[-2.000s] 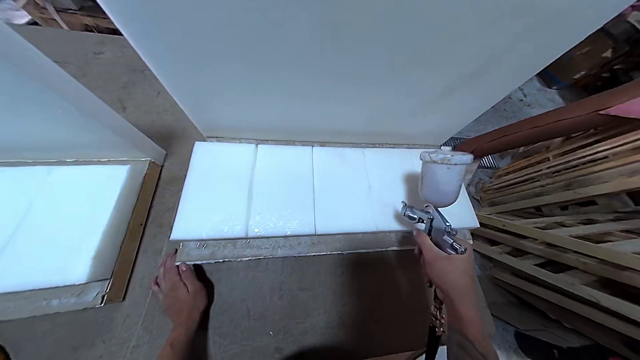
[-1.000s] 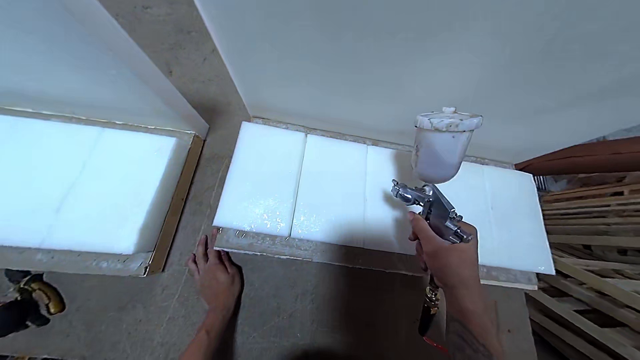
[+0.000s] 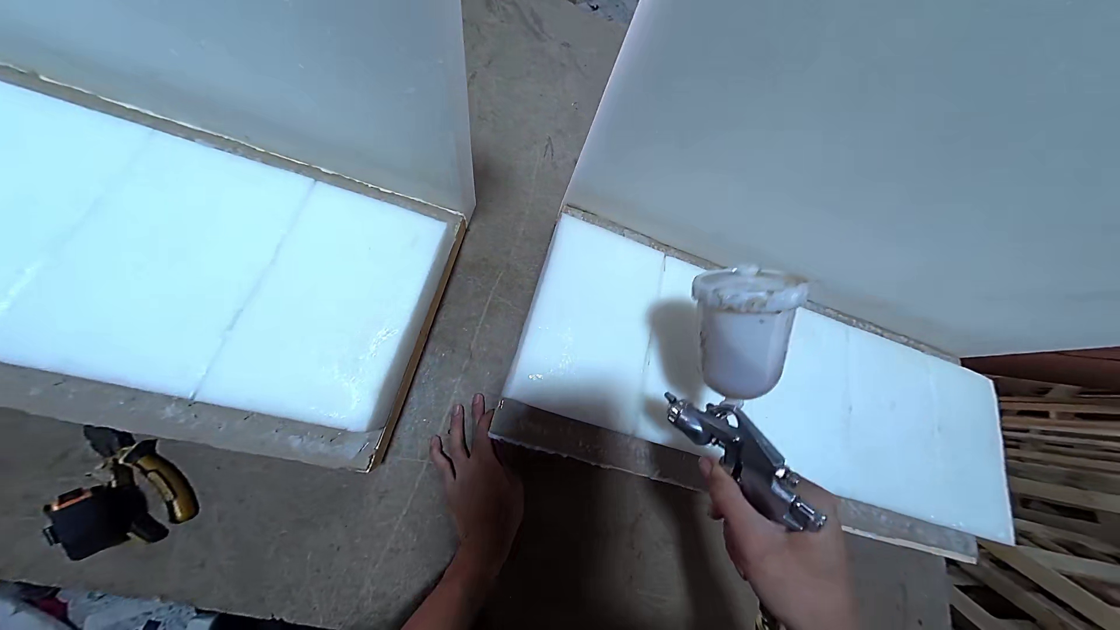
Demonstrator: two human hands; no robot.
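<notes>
My right hand (image 3: 779,547) grips a metal gravity-feed spray gun (image 3: 744,455) with a whitish cup (image 3: 748,337) on top. Its nozzle points left, over a row of white foam pads (image 3: 892,411) lying on a board (image 3: 569,433). A wet sheen shows on the leftmost pad. My left hand (image 3: 479,490) rests with fingers spread at the board's left front corner, holding nothing. The gun's handle is hidden in my palm.
Another board with white foam pads (image 3: 262,280) lies at left, with a gap between the boards. Upright pale panels (image 3: 831,149) stand behind both. A black and yellow cordless tool (image 3: 118,494) lies at lower left. Wooden pallets (image 3: 1050,490) are at right.
The view has swung left, showing more of the left board and the cordless tool. The spray gun has moved left along the pads. My left hand remains by the board's corner.
</notes>
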